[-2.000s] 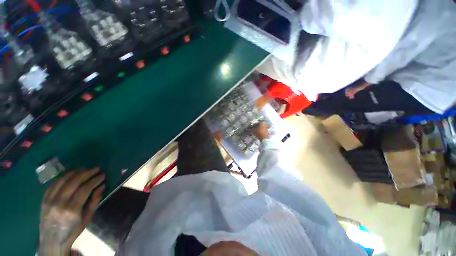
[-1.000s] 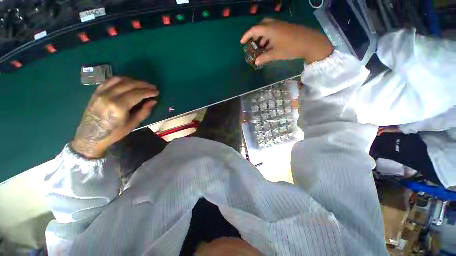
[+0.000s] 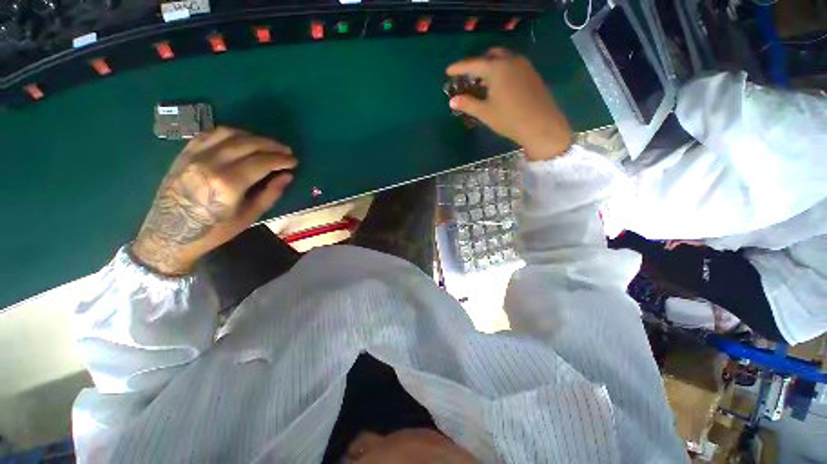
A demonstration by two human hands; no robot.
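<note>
My right hand (image 3: 512, 95) holds a small dark circuit board module (image 3: 466, 88) between thumb and fingers, above the green mat at the right. My left hand (image 3: 218, 188) rests on the mat at the left with its fingers bent. A silvery module (image 3: 182, 120) with a small white label lies on the mat just beyond my left hand's knuckles. Whether the left fingers hold anything underneath cannot be seen. A pale module tray (image 3: 480, 217) with a grid of silvery modules is beside my lap, below the bench edge, partly covered by my right sleeve.
The black test fixture (image 3: 127, 56) with red and green squares runs along the far edge of the green mat (image 3: 363, 113). A tiny reddish bit (image 3: 316, 192) lies near the front edge. A dark screen in a pale frame (image 3: 632, 68) and a neighbouring worker's white sleeve are at the right.
My right hand has come up from the tray below the bench to above the mat, with a module in it. My left hand has stayed on the mat. The view has turned.
</note>
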